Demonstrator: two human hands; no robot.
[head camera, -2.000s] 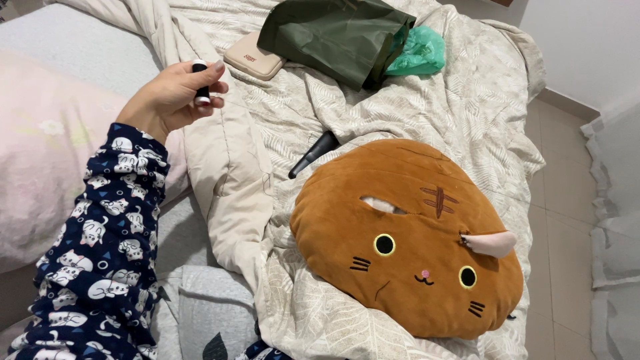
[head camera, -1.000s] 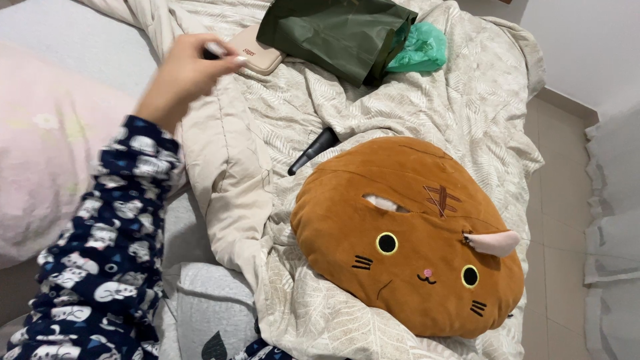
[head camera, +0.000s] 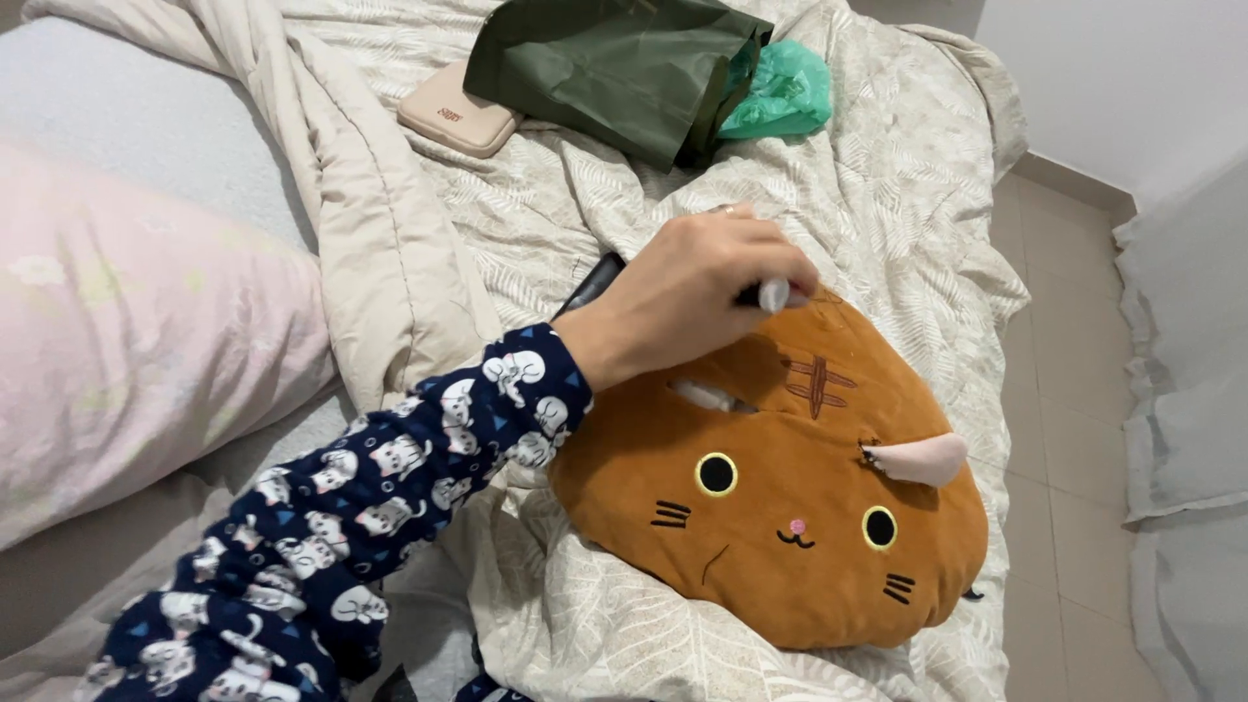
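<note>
My left hand (head camera: 712, 278), in a dark blue sleeve with white cats, is closed round what looks like a small spool of black thread (head camera: 772, 294) with a pale end. It is over the upper edge of a round brown plush cat cushion (head camera: 799, 575), which lies face up on the bed. The cushion has a slit with white stuffing (head camera: 707, 395) and a pale pink ear (head camera: 921, 460) with black thread at its base. Behind my wrist is a tapered black object (head camera: 593, 283), partly hidden. My right hand is out of view.
A beige zipped case (head camera: 458, 112), a dark green bag (head camera: 614, 73) and a crumpled green plastic bag (head camera: 785, 93) lie at the far end of the patterned bedding. Pink fabric (head camera: 146, 331) is at the left. The tiled floor (head camera: 1048, 390) and a pale curtain (head camera: 1185, 439) are at the right.
My left hand has moved right, from beside the beige case to over the cushion's upper edge, with the spool in its fingers. The cushion lies in about the same place.
</note>
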